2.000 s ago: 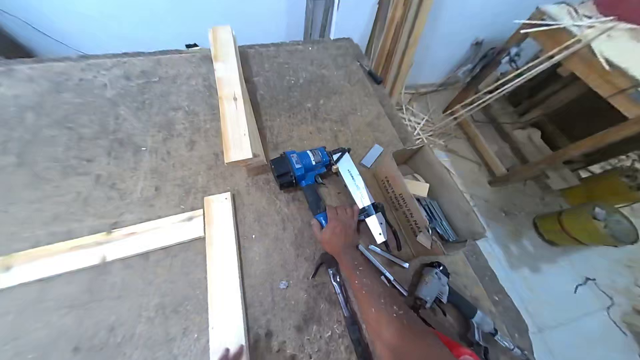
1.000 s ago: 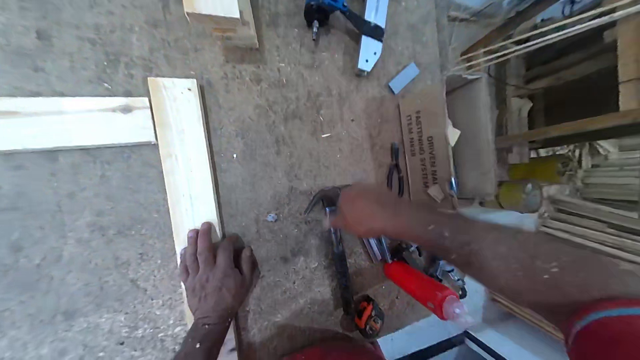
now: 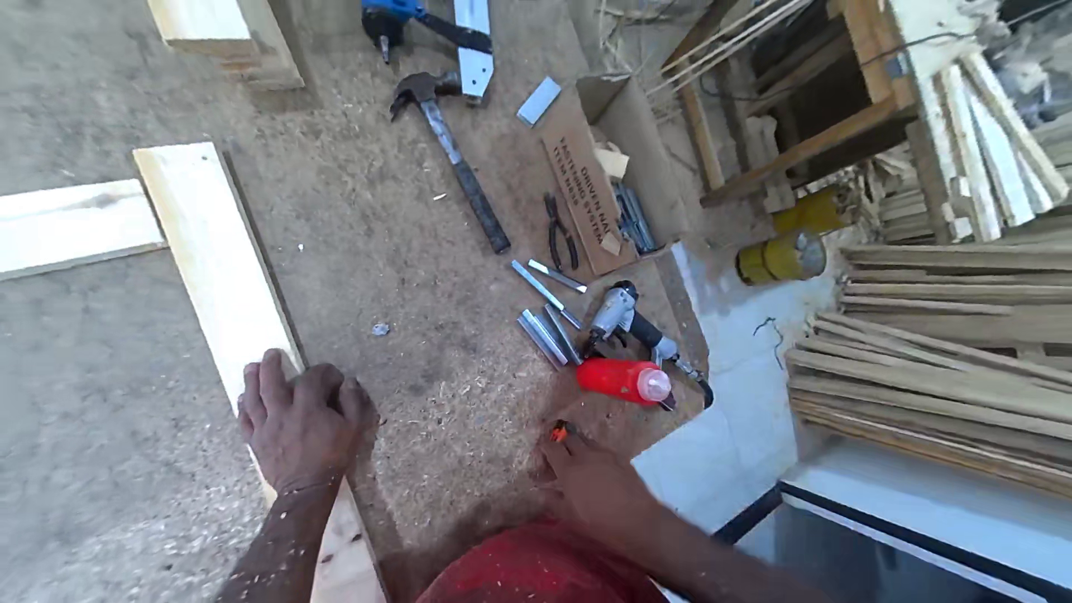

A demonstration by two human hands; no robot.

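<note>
My left hand rests on a long pale wooden board, its fingers over the board's right edge. A second board meets that board's left side near its top. My right hand is closed around a small orange and black object, mostly hidden by the fingers; it looks like the tape measure. A claw hammer lies on the worktable, above and between my hands. Just above my right hand lie a red plastic bottle and a grey pneumatic tool, with metal staple strips beside them.
Pliers lie beside an open cardboard box holding metal strips. A blue nail gun and a stacked wood piece are at the far side. Right of the table are a yellow container and stacked wooden strips on the floor.
My right hand has left the hammer and moved toward my body, onto the orange and black object. The hammer now lies farther up the table. My left hand remains on the board.
</note>
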